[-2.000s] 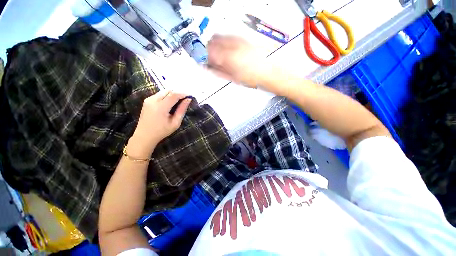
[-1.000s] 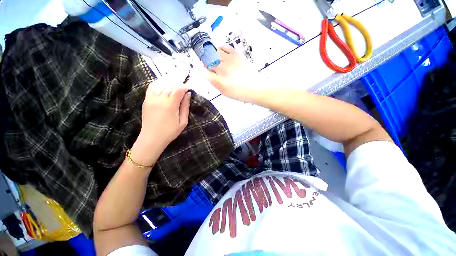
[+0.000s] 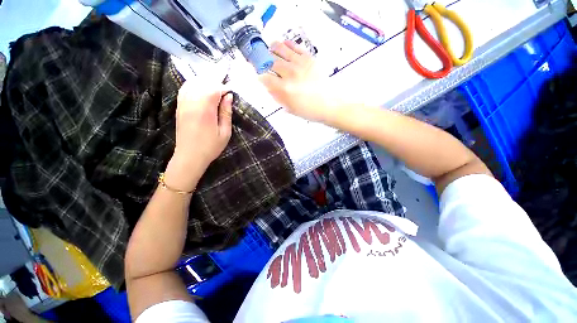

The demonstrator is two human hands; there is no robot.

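Note:
A dark plaid garment (image 3: 88,139) lies heaped on the left of the machine table and over its front edge. My left hand (image 3: 204,120) is on the garment's edge near the needle, thumb and fingers closed on the cloth; its fingertips are washed out by glare. My right hand (image 3: 294,82) rests on the white table just right of the blue-grey cylindrical attachment (image 3: 254,49), fingers spread, with nothing visible in it. The presser foot and needle area (image 3: 218,53) is above my left fingertips, blurred by glare.
The sewing machine head (image 3: 158,25) is at the top left. Scissors with red and yellow handles (image 3: 419,53) and pink-blue thread snips (image 3: 364,26) lie on the table to the right. A small blue piece (image 3: 269,14) is behind the attachment. Blue crates (image 3: 506,94) stand below the table.
My right hand has moved from a blurred position by the attachment to lie flat with fingers spread. My left hand has closed its thumb in and moved slightly up towards the needle.

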